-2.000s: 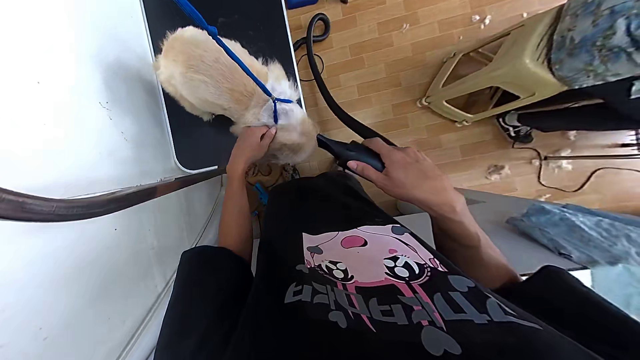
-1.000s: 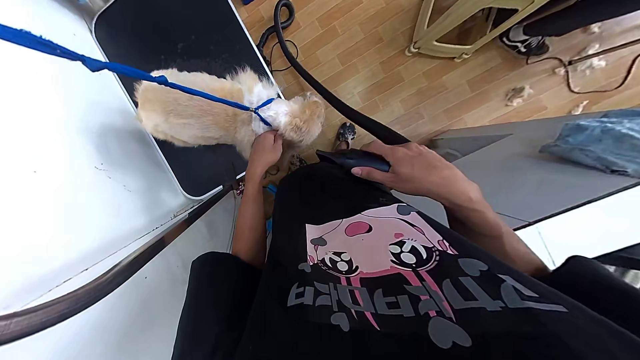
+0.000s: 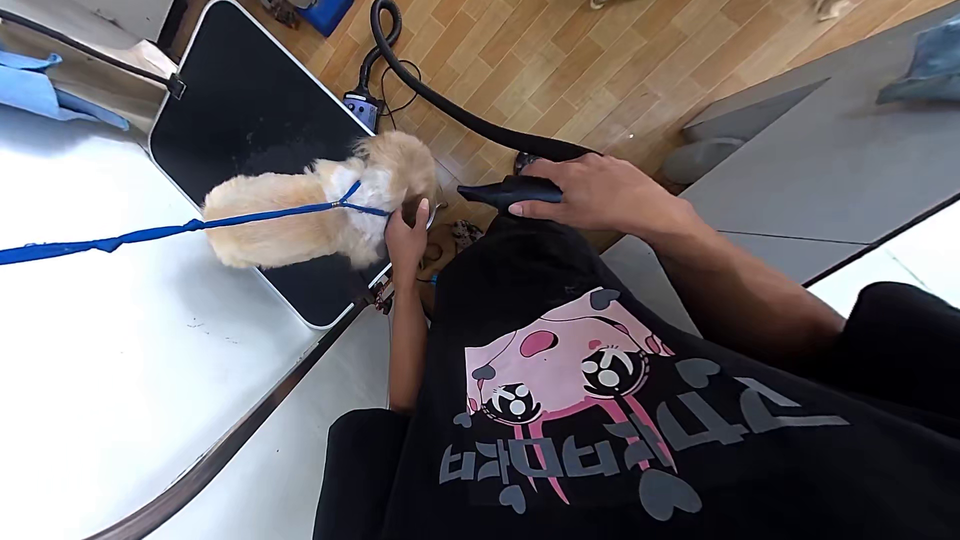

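Note:
A small dog with cream and white fur (image 3: 274, 217) stands on a black grooming table with a pale rim (image 3: 225, 97). Around its neck is a blue cord leash (image 3: 157, 235), stretched off to the left edge. My left hand (image 3: 407, 236) is at the dog's head, by the muzzle, its thumb raised; how firmly it holds the dog is unclear. In my right hand (image 3: 600, 191) is the black nozzle of a pet dryer (image 3: 499, 193), its tip pointing left at the dog's head, apart from the fur. A black hose (image 3: 480, 127) runs from my right hand.
The dryer body (image 3: 362, 109) is on the wooden floor (image 3: 517, 52) beyond the table, with a looped hose and cable. A grey cabinet (image 3: 810, 172) stands at the right, with denim cloth (image 3: 926, 64) on it. Blue cloth (image 3: 45, 86) lies at the upper left.
The dog's head has turned away from me, toward the table's far side, and my left hand has shifted to its muzzle. The nozzle remains in my right hand. The view has turned.

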